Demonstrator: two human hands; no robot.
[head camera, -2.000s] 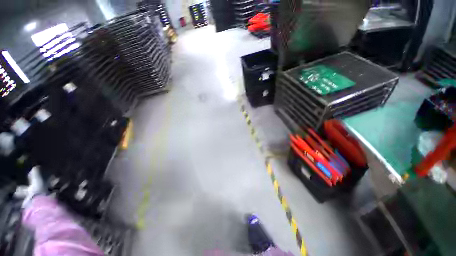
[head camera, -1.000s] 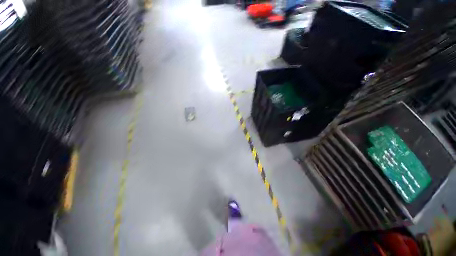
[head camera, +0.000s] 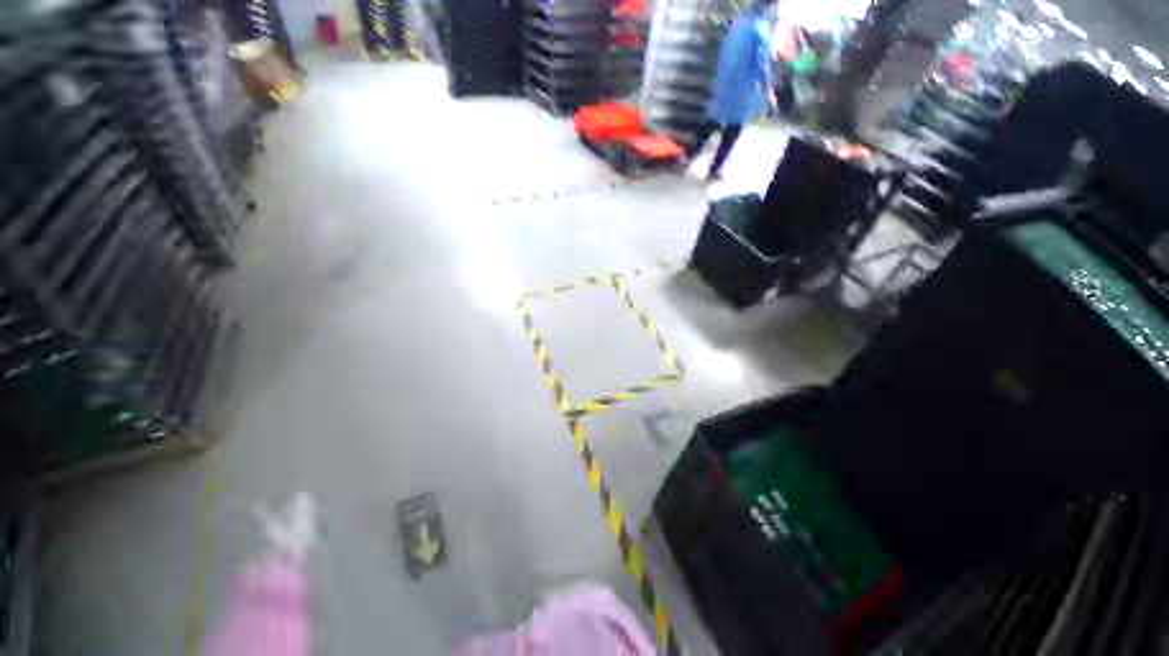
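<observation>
My left hand (head camera: 292, 523), in a white glove with a pink sleeve, is at the lower left over the floor. It is blurred and I cannot make out its fingers or anything held. My right hand is not in view; a pink sleeve or smock part shows at the bottom middle. Nearest at the right is a black tote (head camera: 692, 532) with a green circuit board (head camera: 808, 519) inside and a red edge beside the board. Another green board (head camera: 1090, 285) lies on top of the black totes at the far right.
Wire racks (head camera: 90, 256) line the left. Yellow-black tape (head camera: 597, 481) runs along the floor and forms a square. A floor arrow sign (head camera: 422, 534) lies left of it. A smaller black tote (head camera: 737, 256), red-orange items (head camera: 615, 124) and a person in blue (head camera: 741, 77) are farther ahead.
The view has moved forward along the aisle. The tote with the green board is now closer, the wire rack at right has mostly left view, and my left hand shows farther right, over the floor.
</observation>
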